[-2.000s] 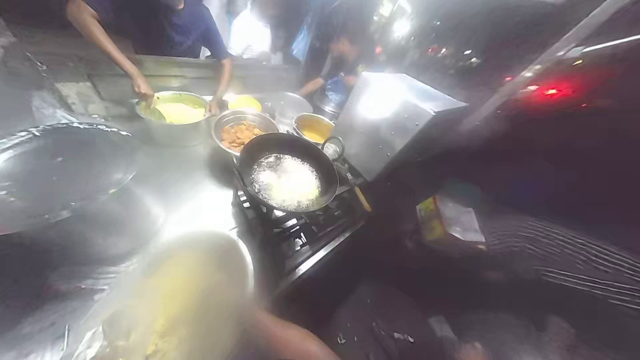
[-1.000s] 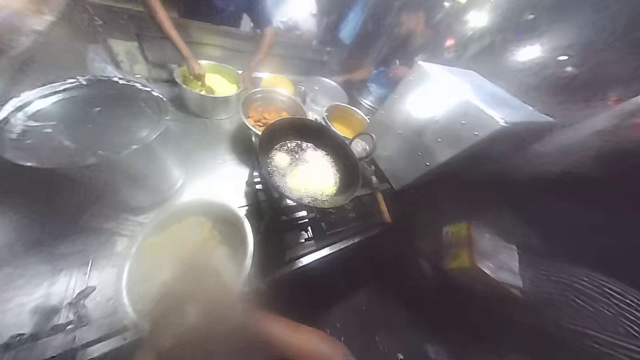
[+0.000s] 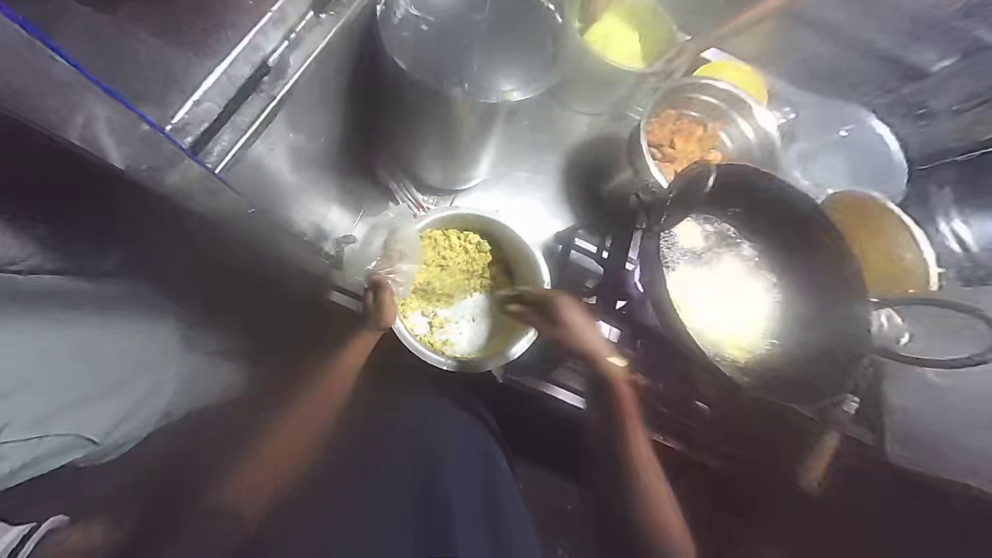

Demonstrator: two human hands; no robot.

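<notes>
A round metal pot [image 3: 535,267] holds a crumbly yellow food mix [image 3: 453,267] with a white patch, perhaps powder, on its lower part. My left hand [image 3: 380,301] is at the pot's left rim, gripping a translucent plastic bag or container [image 3: 387,248]. Over the right rim reaches my right hand [image 3: 546,310], fingers bent toward the mix; blur hides whether anything is in them. To the right, a black wok [image 3: 821,256] with bubbling, brightly lit oil [image 3: 721,291] sits on the gas stove [image 3: 589,252].
A tall metal vessel with a broad lid [image 3: 473,46] stands behind the pot. Farther right are a pot of yellow-green batter [image 3: 620,35], a bowl of orange-brown pieces [image 3: 686,139], a bowl of orange-yellow food [image 3: 880,240] and a round metal lid [image 3: 852,147]. Another person's forearm [image 3: 736,23] reaches in.
The view has swung strongly down and left. Both my hands are now at the pot, the left with the translucent plastic; earlier, only one blurred forearm was plain over it.
</notes>
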